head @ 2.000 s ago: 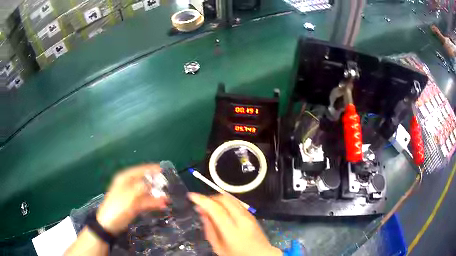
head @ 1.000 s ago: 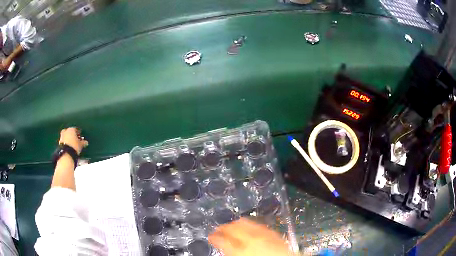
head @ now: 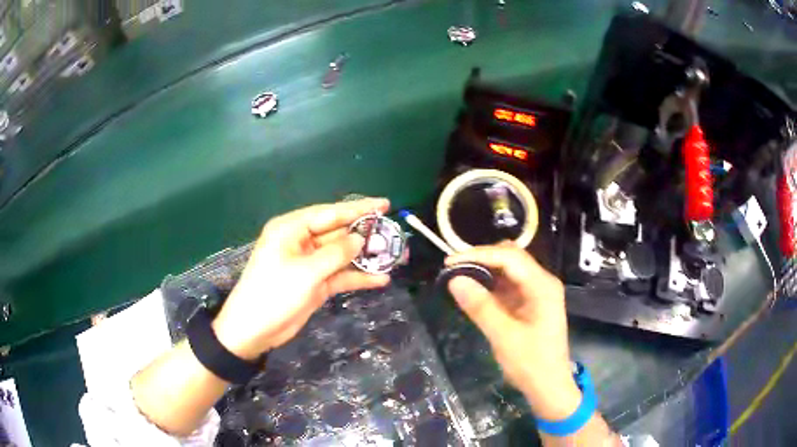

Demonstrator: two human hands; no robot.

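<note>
My left hand (head: pixel 301 262), with a black wristband, holds a round silver electronic module (head: pixel 381 244) by its rim, its circuitry facing up. My right hand (head: pixel 516 310), with a blue wristband, holds a round black cover (head: pixel 465 276) between thumb and fingers, just right of the module. The two parts are apart; whether a cable joins them I cannot tell. Both hands are above the clear blister tray (head: pixel 349 371) with dark discs in its pockets. The black test fixture (head: pixel 647 306) stands to the right, its red clamp handle (head: pixel 698 175) upright.
The digital meter (head: pixel 513 131) with red digits stands behind the cream tape ring (head: pixel 488 211). A white pen (head: pixel 426 232) lies beside the ring. Loose modules (head: pixel 265 104) lie on the green surface beyond. White paper (head: pixel 127 340) is at left, a blue bin (head: pixel 710 402) at lower right.
My left hand has come from the far left to the centre and now holds the module. My right hand has risen from the tray with the black cover. The view has shifted right.
</note>
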